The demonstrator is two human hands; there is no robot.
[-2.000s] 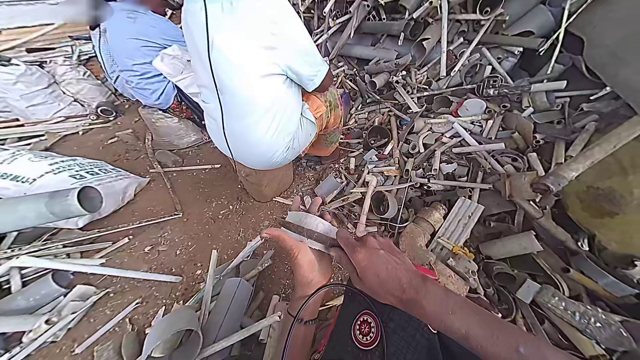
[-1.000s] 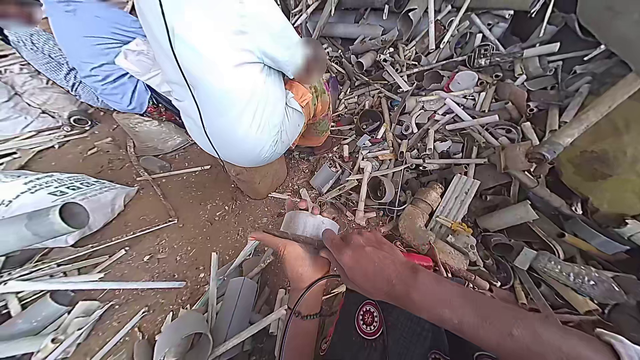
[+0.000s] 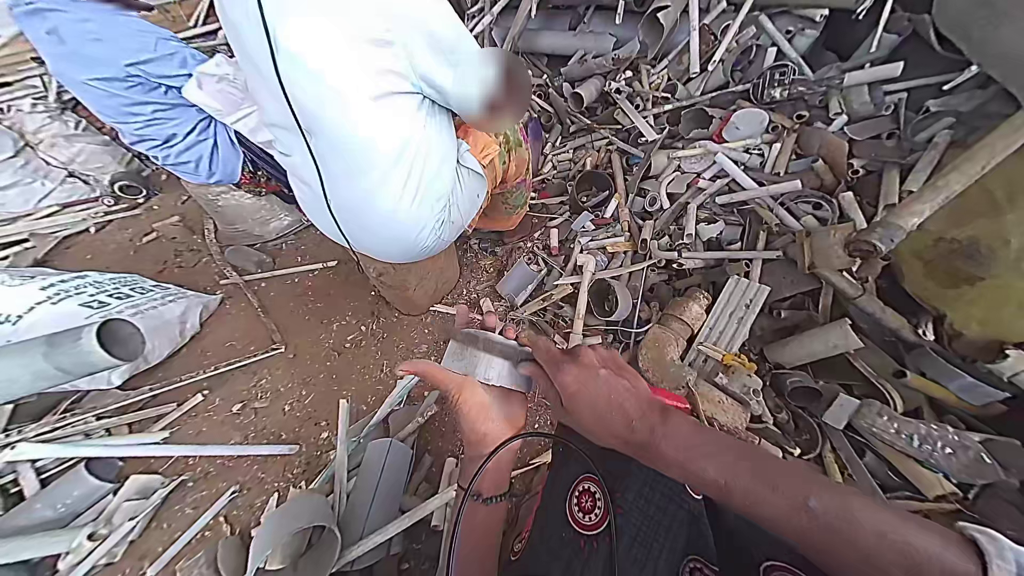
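Note:
A curved piece of grey plastic pipe [image 3: 488,370] lies across the palm of my left hand [image 3: 480,408], whose fingers curl up behind it and whose thumb points left. My right hand [image 3: 596,388] reaches in from the right, with its fingers at the right end of the piece. A thin dark blade-like strip [image 3: 500,346] runs along the piece's upper side to my right fingers; its handle is hidden by them. A dark patterned cloth [image 3: 640,512] covers my lap just below my hands.
A person in a pale shirt [image 3: 376,136] squats ahead, another in blue [image 3: 128,96] behind. Pipe scraps [image 3: 744,192] heap up on the right. At left are a printed white sack [image 3: 168,308], a wide grey pipe [image 3: 56,360] and plastic strips [image 3: 160,450]. A long pole [image 3: 944,188] slants at right.
The pipe piece has turned in my left hand, and its broad face now shows with the dark strip along its upper side. The view has shifted somewhat.

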